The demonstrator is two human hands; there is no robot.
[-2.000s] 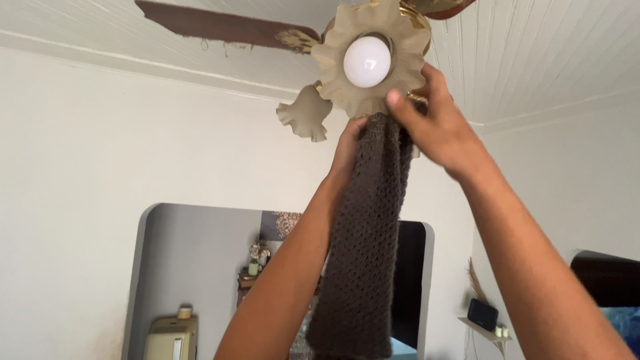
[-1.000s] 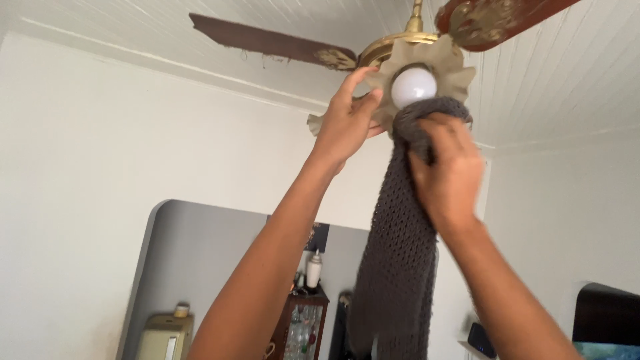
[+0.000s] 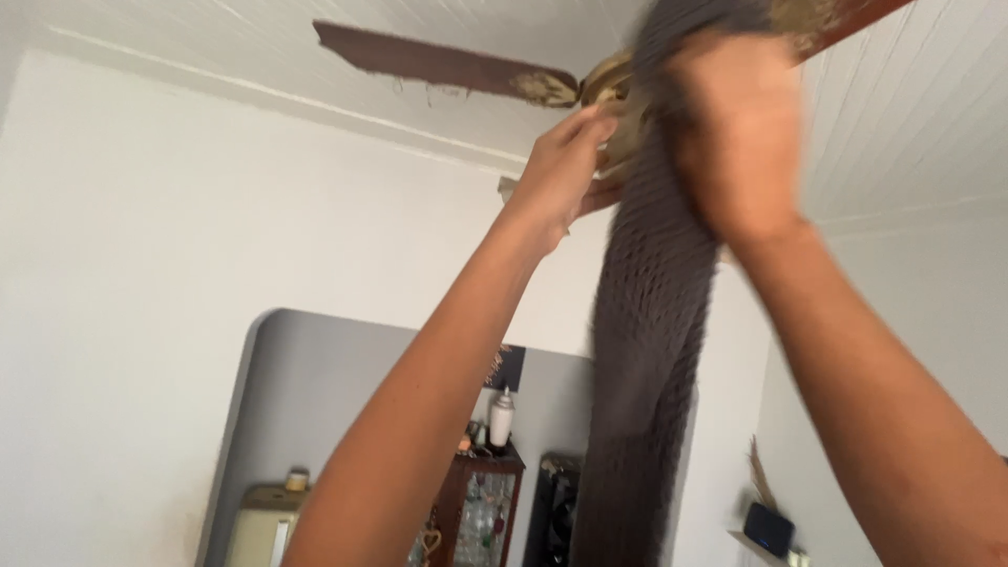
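My right hand [image 3: 736,134], blurred, grips a dark grey knitted cloth [image 3: 650,315] that hangs far down in front of the ceiling fan's light. My left hand [image 3: 563,169] is raised to the left of the cloth, its fingers at a frosted glass lampshade [image 3: 624,142] under the fan's brass housing [image 3: 610,79]. The cloth and my right hand hide most of that shade and its bulb. A dark fan blade [image 3: 449,67] with dust strands along its edge reaches left. A reddish-brown blade [image 3: 854,24] reaches up to the right.
Part of another shade [image 3: 506,187] shows behind my left wrist. Beyond an arched wall opening [image 3: 252,354] stand a glass-fronted cabinet [image 3: 482,504] with a white bottle [image 3: 501,419] on top, and a pale refrigerator [image 3: 256,528]. A small corner shelf [image 3: 748,543] is at the lower right.
My left hand has gone from behind the cloth to the shade's left side. My right hand, bare at the shade's rim two seconds ago, now holds the cloth, raised in front of the bulb.
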